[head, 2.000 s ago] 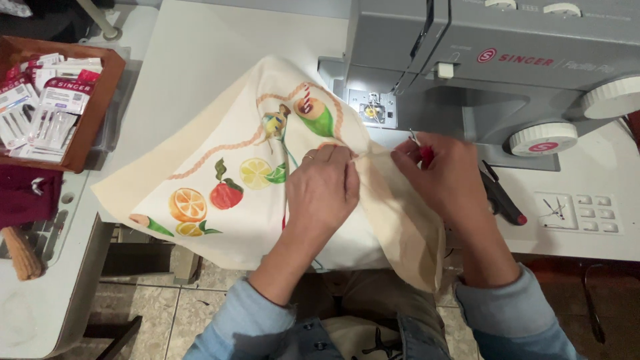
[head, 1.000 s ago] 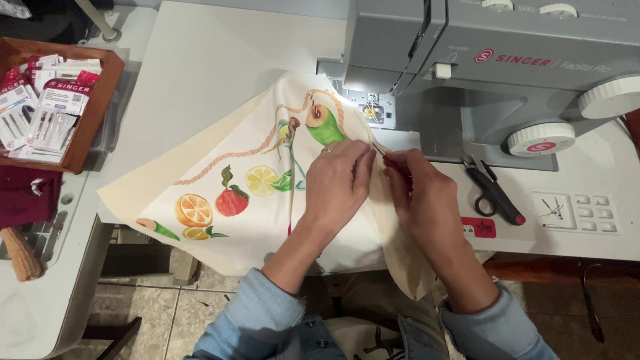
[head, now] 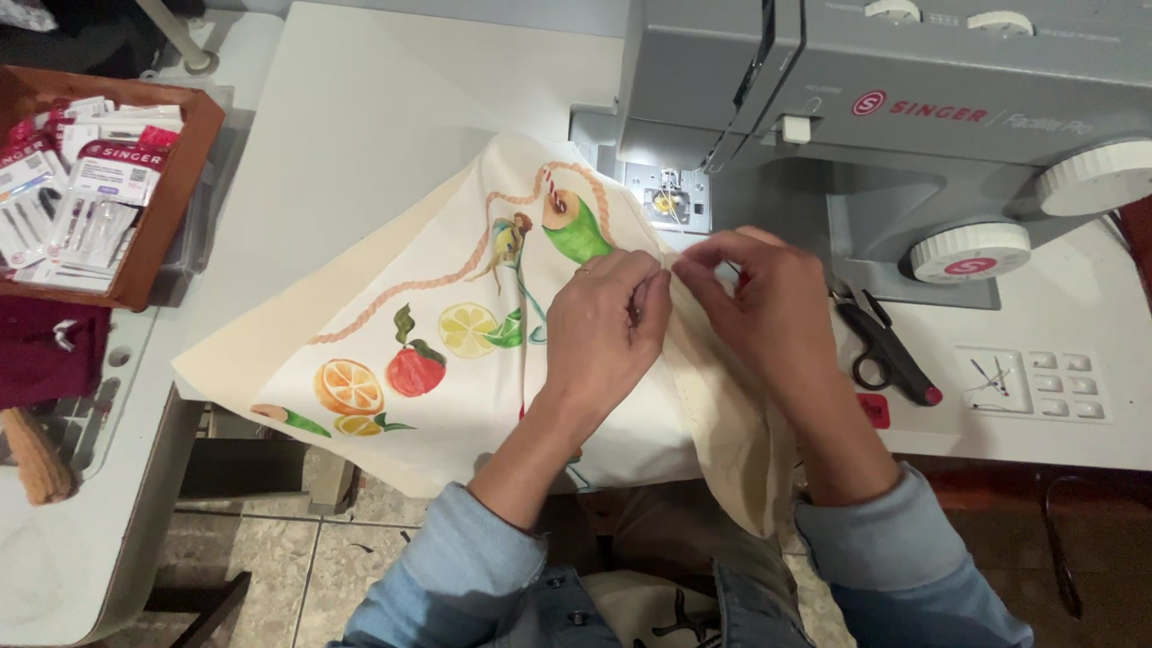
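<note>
A white fabric piece (head: 468,387) printed with fruit and a rope pattern lies over the table edge, with a plain cream fabric border (head: 279,297) along its outer side. My left hand (head: 607,328) pinches the printed fabric at its right seam. Close beside it, the fingertips of my right hand (head: 756,292) are closed on the same seam; something small and red shows inside that hand, but I cannot tell what. The cream fabric (head: 720,432) hangs in folds below my hands. Just behind the fabric stands the Singer sewing machine (head: 882,126), its needle area (head: 668,202) lit.
Thread snips (head: 882,351) with black handles lie right of my right hand, near a red tag (head: 873,410) and a white tray (head: 1030,382) holding pins or needles. At the left are a brown box (head: 193,144) of needle packets and a maroon cloth (head: 49,351).
My right hand has moved in against the seam, beside my left hand, from farther right. The thread snips and red tag, partly hidden by my right arm two seconds ago, now show more fully.
</note>
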